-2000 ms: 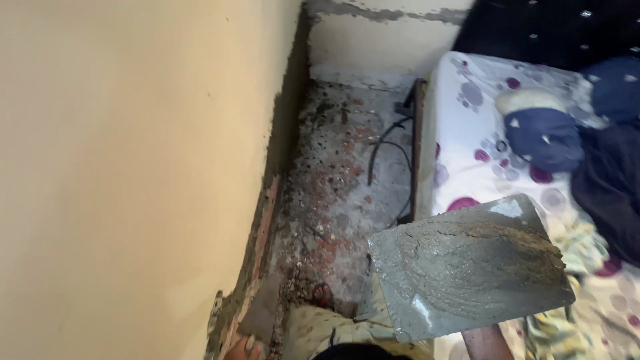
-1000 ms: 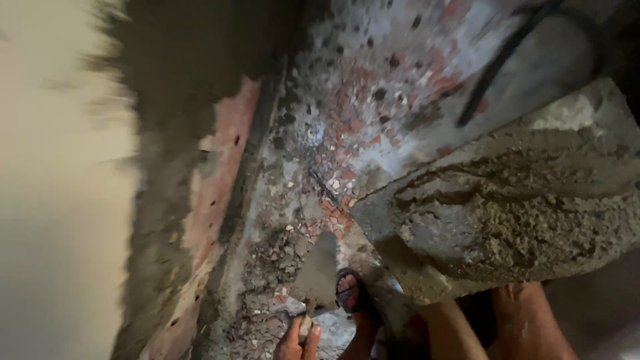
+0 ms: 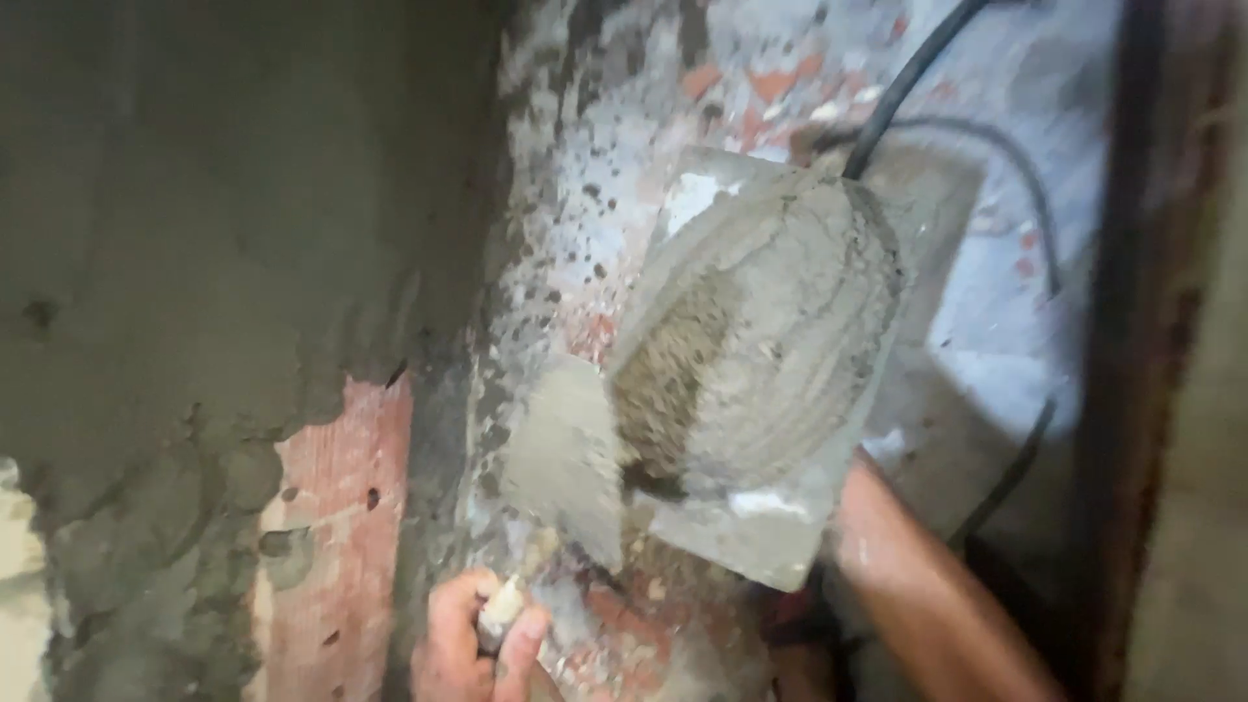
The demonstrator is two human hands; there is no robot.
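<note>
My left hand grips the pale handle of a trowel at the lower middle. The trowel's blade carries grey mortar and lies against the left edge of a plasterer's hawk, next to the mortar. A large mound of wet mortar covers most of the hawk, with a rougher, browner patch on its left. My right forearm reaches up from the lower right to the hawk's underside, which hides my right hand.
Wet grey render coats the wall on the left, with a bare reddish strip low down. Rubble and splashes lie on the floor. A dark cable curves behind the hawk. A dark upright edge stands at the right.
The trowel blade, apart from the hawk a second ago, is now against its edge. The hawk has turned and sits nearer the trowel. The view has moved close to the wall and floor.
</note>
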